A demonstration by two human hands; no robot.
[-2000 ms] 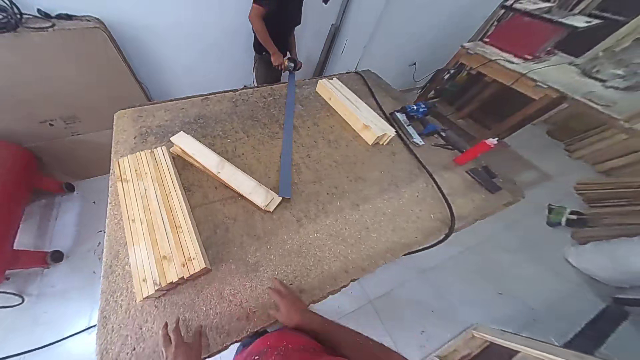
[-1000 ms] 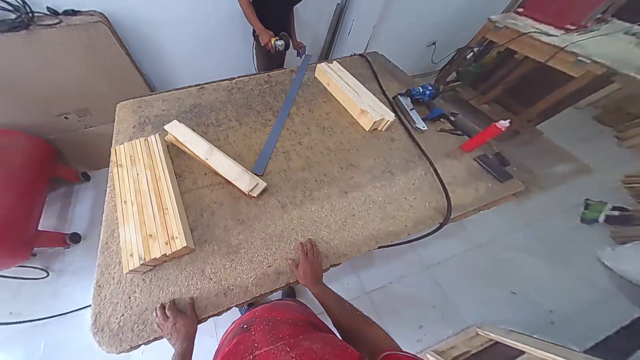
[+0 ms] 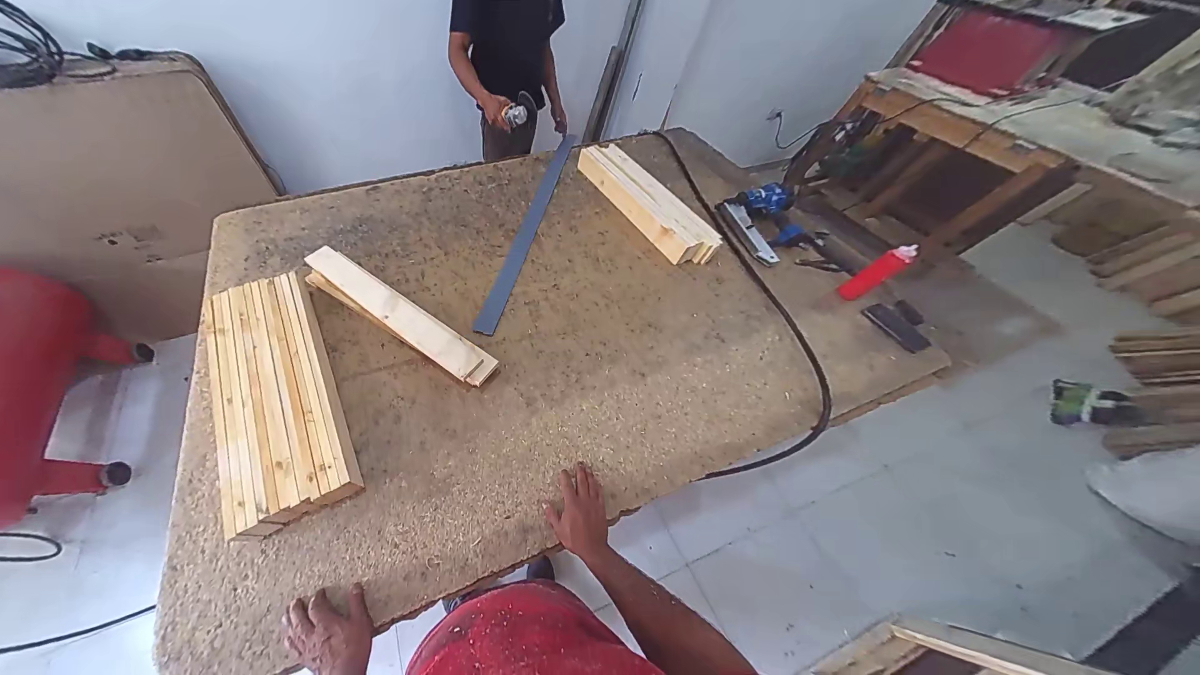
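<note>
My left hand [image 3: 328, 633] rests on the near edge of the particleboard tabletop [image 3: 469, 469], fingers apart, holding nothing. Further right, my right hand [image 3: 578, 511] lies flat on the same edge, also empty. A row of narrow wooden strips [image 3: 281, 403] lies side by side at the left, beyond my left hand. Two or so flat boards [image 3: 403, 314] are stacked at a slant beside them. A long grey flat strip [image 3: 525, 239] runs toward a person [image 3: 506, 66] across the table, who holds an angle grinder [image 3: 516, 112] in one hand and has the other at the strip's far end.
More wooden pieces [image 3: 647, 202] lie at the far right. A black cable [image 3: 787, 319] crosses the tabletop and hangs over its edge. Past it are a blue power tool [image 3: 764, 199], a red bottle [image 3: 877, 273] and a dark block [image 3: 895, 327]. A red tank [image 3: 42, 394] stands left.
The co-worker's grinder has moved away from the grey strip and is now held up to its left. The strip's near end has shifted left. My hands have settled on the table edge.
</note>
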